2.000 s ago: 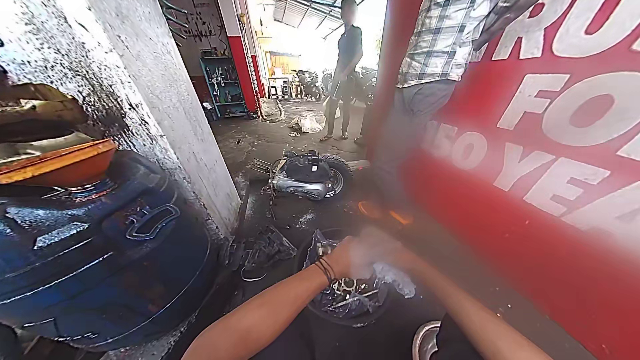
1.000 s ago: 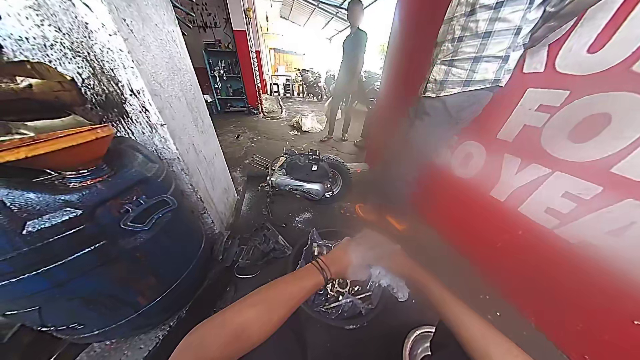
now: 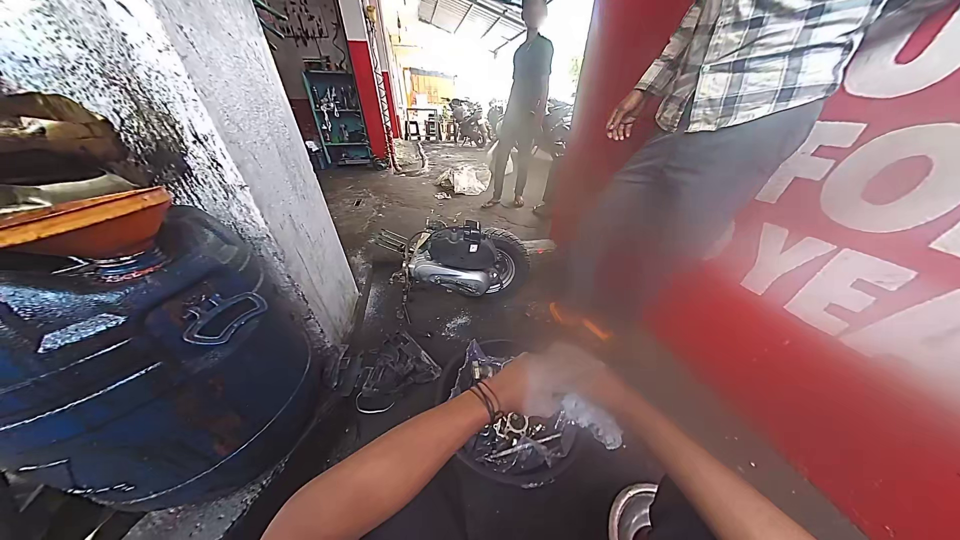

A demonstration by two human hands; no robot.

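Observation:
My left hand and my right hand are close together above a round dark tub; a blurred patch covers the fingers. A clear plastic bag hangs below them, on the right side. Whether either hand grips it cannot be made out. Inside the tub, metal parts lie among more plastic. Black cords circle my left wrist. A round metal part shows at the bottom edge, right of the tub.
A blue drum with an orange funnel stands left by a wall. Black parts lie beside the tub. Ahead lies a scooter engine with its wheel. One person stands at the right, another farther back by a plastic sack.
The person in the checked shirt at the right now shows more fully, with a hand in view. My hands stay together over the tub.

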